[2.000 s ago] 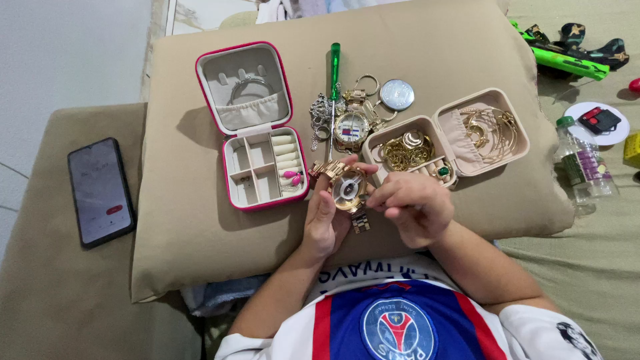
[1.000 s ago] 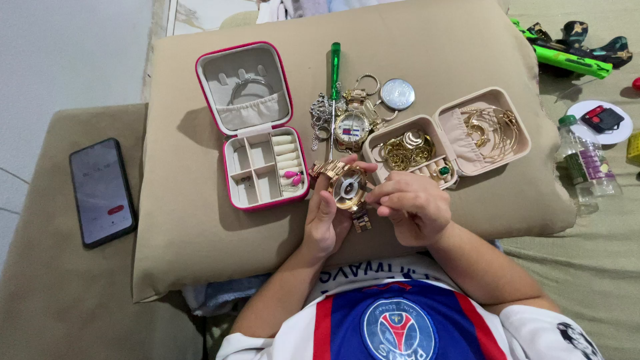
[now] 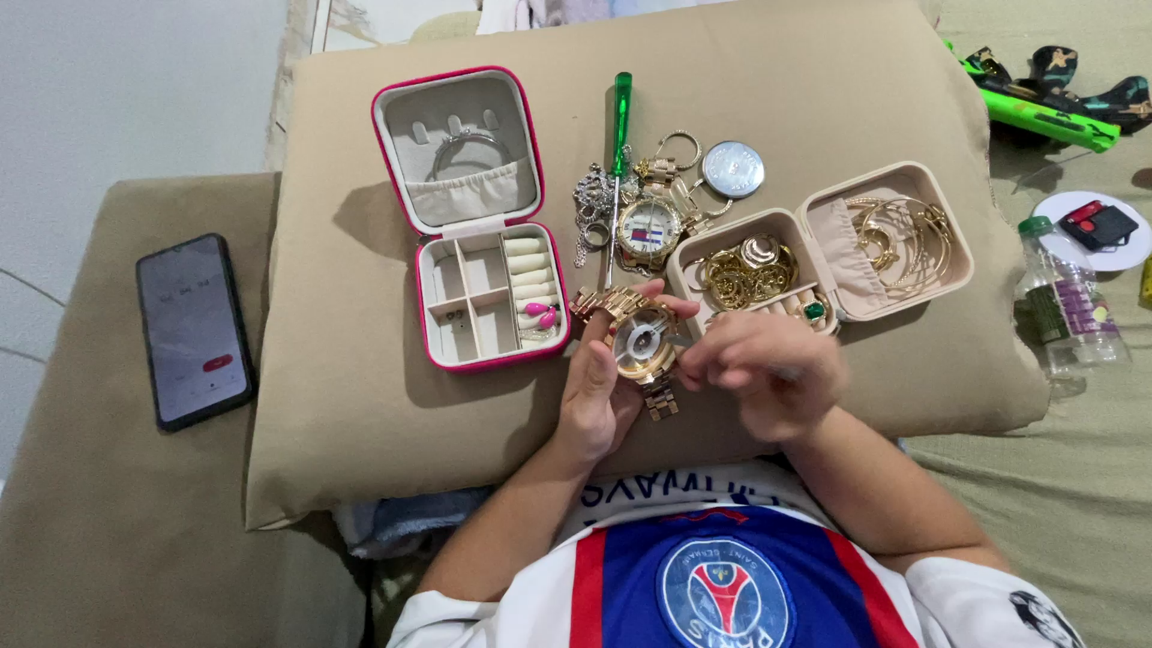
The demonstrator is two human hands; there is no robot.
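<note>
My left hand [image 3: 596, 396] holds a gold-coloured wristwatch [image 3: 644, 342] by its case, its metal bracelet hanging at both ends. My right hand [image 3: 769, 369], partly blurred, has its fingertips at the right edge of the case; whether they pinch something small there I cannot tell. Just beyond the watch lie a screwdriver with a green handle [image 3: 622, 117], a second wristwatch with a white dial [image 3: 649, 229], silver-coloured chains [image 3: 594, 193] and a round metal disc [image 3: 733, 169]. Close to my right hand stands an open cream jewelry box [image 3: 804, 238] holding gold-coloured jewelry and a green-stone ring [image 3: 814, 311].
An open pink-edged jewelry box [image 3: 569, 335] stands left of my hands on the beige cushion [image 3: 360, 468]. Further left lies a smartphone [image 3: 196, 331]. Beyond the cushion's right edge are a plastic bottle [image 3: 1071, 301], a white disc [image 3: 1136, 256] and a green and black object [image 3: 1044, 117].
My right hand has shifted slightly at the watch's right edge. My left hand keeps holding the watch in much the same place.
</note>
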